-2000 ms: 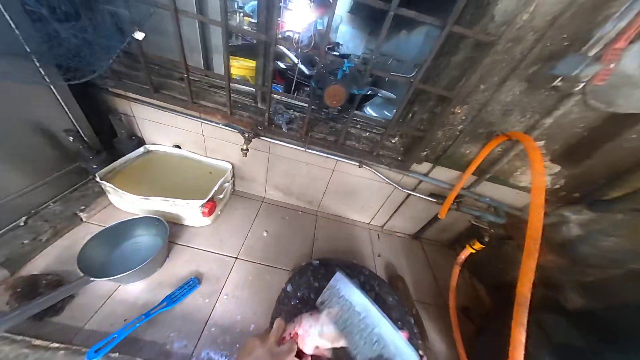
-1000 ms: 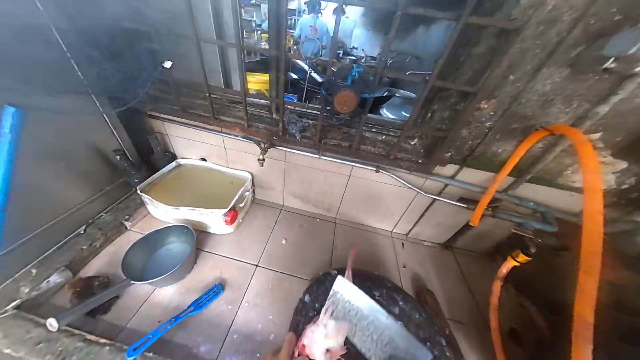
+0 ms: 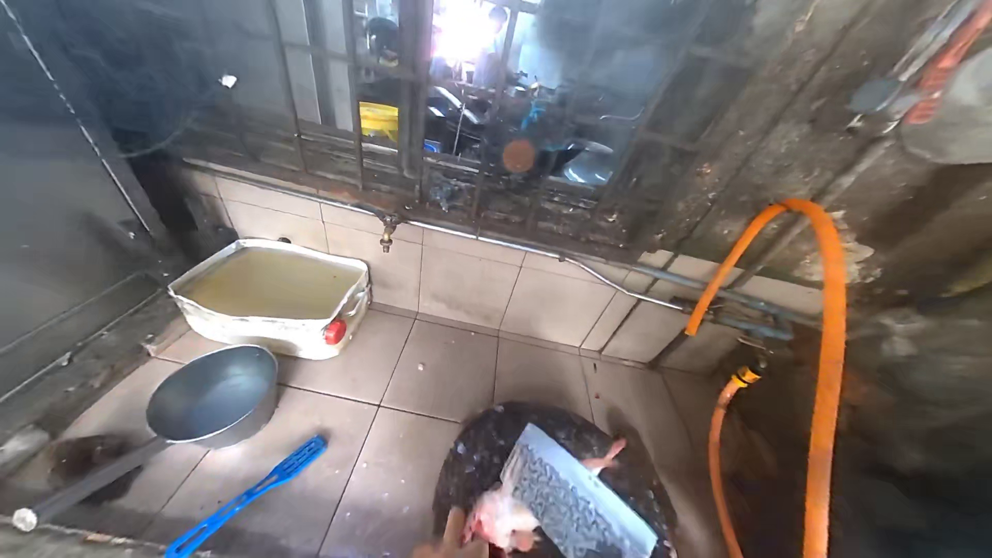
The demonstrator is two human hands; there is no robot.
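A broad metal cleaver blade lies slanted over a dark round chopping block at the bottom of the view. Its handle is out of the frame, and no right hand shows. Just left of the blade is a piece of raw, pale pink meat. Fingers of my left hand are at the meat's left side, at the bottom edge; they seem to hold it, and the rest of the hand is cut off. A thin pinkish piece rests on the block beyond the blade.
To the left stand a grey saucepan, a blue slotted plastic utensil and a cut white container of cloudy liquid. A brass tap sticks out of the tiled wall below a barred window. An orange hose loops down on the right.
The thin pinkish piece, which stuck up at the blade's far end a second ago, now lies to the right of the blade. The view has shifted between frames.
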